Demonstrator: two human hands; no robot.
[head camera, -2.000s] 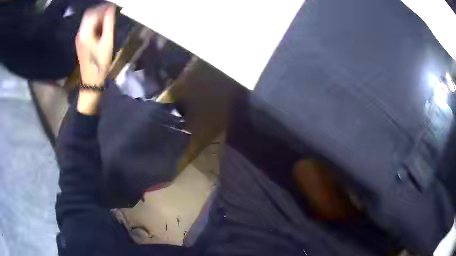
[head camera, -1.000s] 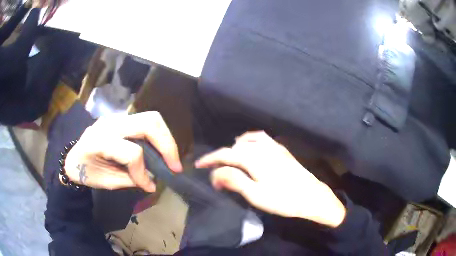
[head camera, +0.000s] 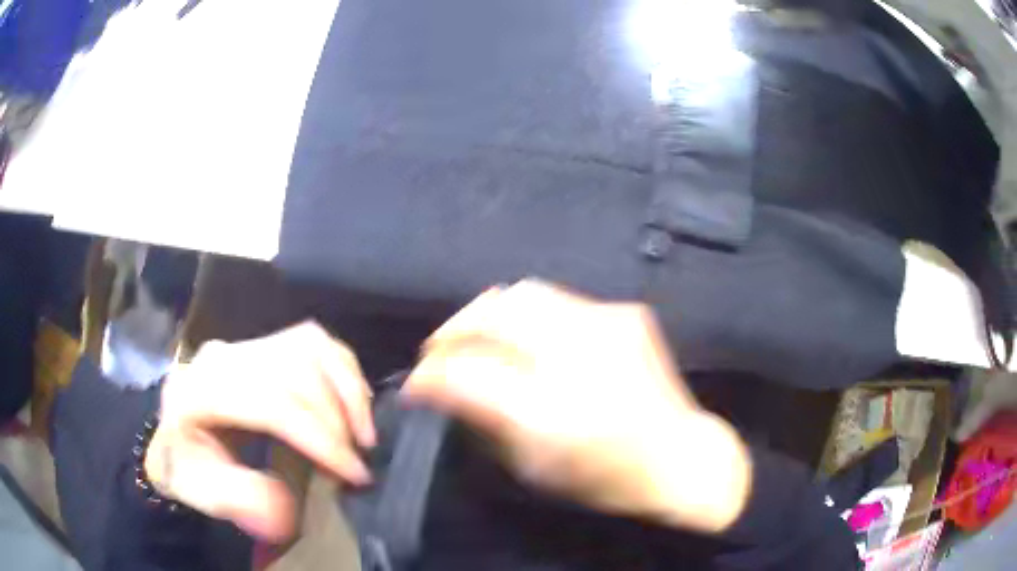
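The large dark garment panel lies over the white table and hangs at its front edge. A narrow dark welt piece lies on it under the bright lamp, with a small tab at its lower end. My right hand, blurred, holds a dark folded strip above my lap, near the table's front edge. My left hand is beside the strip at the left, thumb and fingers apart; whether its fingertips touch the strip is unclear.
The white table shows at the left, with a white corner at the right. Below the right side are an open box of scraps and a red bag. Pale scraps lie under the table at the left.
The view has swung right, so the panel appears further left. Both hands came into view holding a dark strip; since then the strip has turned more upright and my left hand has opened beside it.
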